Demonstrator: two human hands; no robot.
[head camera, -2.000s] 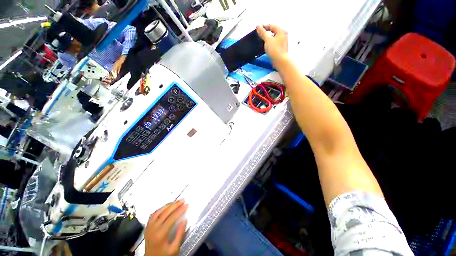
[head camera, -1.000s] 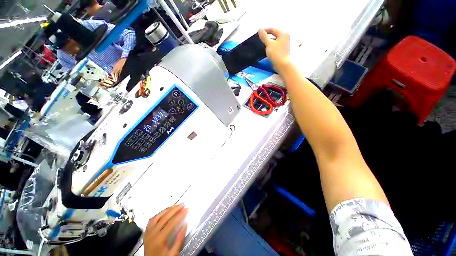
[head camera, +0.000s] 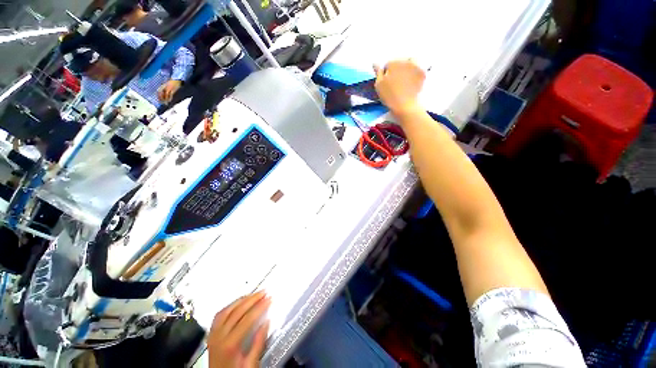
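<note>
My right hand (head camera: 401, 85) is at the far part of the table, beyond the red-handled scissors. Its fingers are closed at the right end of a flat black piece (head camera: 349, 98), which lies low over a blue item (head camera: 352, 72). The hand hides that end of the piece, and I cannot tell what the piece is. My left hand (head camera: 239, 329) rests on the white table near the needle end of the sewing machine (head camera: 280, 115), partly cut off by the bottom edge. No object shows in it.
Red-handled scissors (head camera: 374, 149) lie beside the machine's right end. The control panel (head camera: 223, 183) is lit. A red stool (head camera: 603, 100) stands on the floor at the right, with black cloth (head camera: 561, 230) below it. A person (head camera: 137, 68) sits beyond the machine.
My right hand has moved slightly down and towards me. The black piece has gone from raised to lower and flatter, showing more of the blue item. My left hand has barely moved.
</note>
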